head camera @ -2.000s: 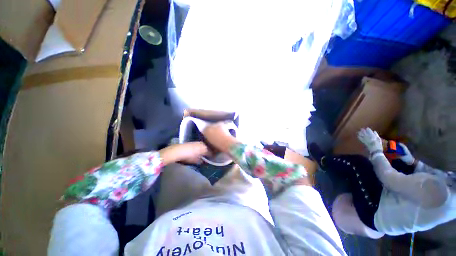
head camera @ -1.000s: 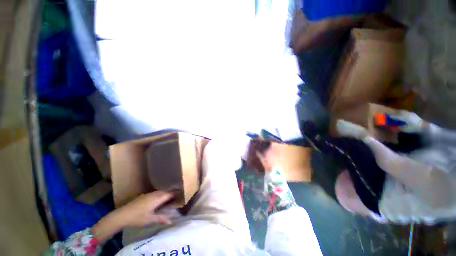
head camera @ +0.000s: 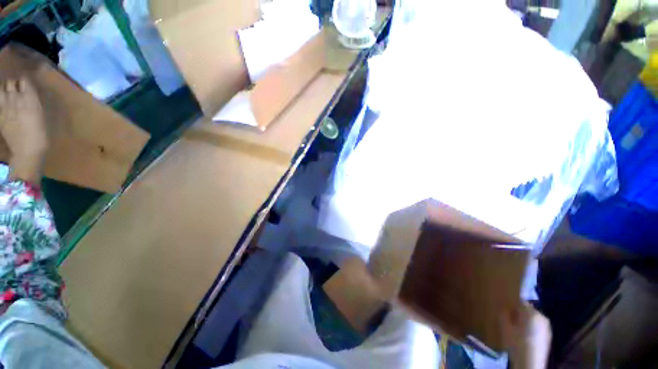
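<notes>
My left hand (head camera: 23, 130), bare with a floral sleeve cover, is at the far left edge, gripping a brown carton (head camera: 90, 140) tilted beyond the cardboard-covered bench. My right hand (head camera: 528, 339), bare and partly cut off by the lower edge, holds the near right side of a small open carton (head camera: 462, 281). That carton is above my lap, its dark brown inside showing. The fingers inside or behind it are hard to make out. A glaring white foam stack (head camera: 469, 108) stands ahead.
The bench (head camera: 173, 245) runs diagonally at left, with an open carton (head camera: 209, 50) and white pieces on it. A round clear object (head camera: 353, 18) is at its far end. Clear plastic (head camera: 595, 158) wraps the stack. Blue crates (head camera: 628, 166) are at right, a brown carton (head camera: 628, 324) at lower right.
The view has swung left. My left hand has moved from the carton at my lap to a carton across the bench. My right hand has raised a small carton from beside my right leg.
</notes>
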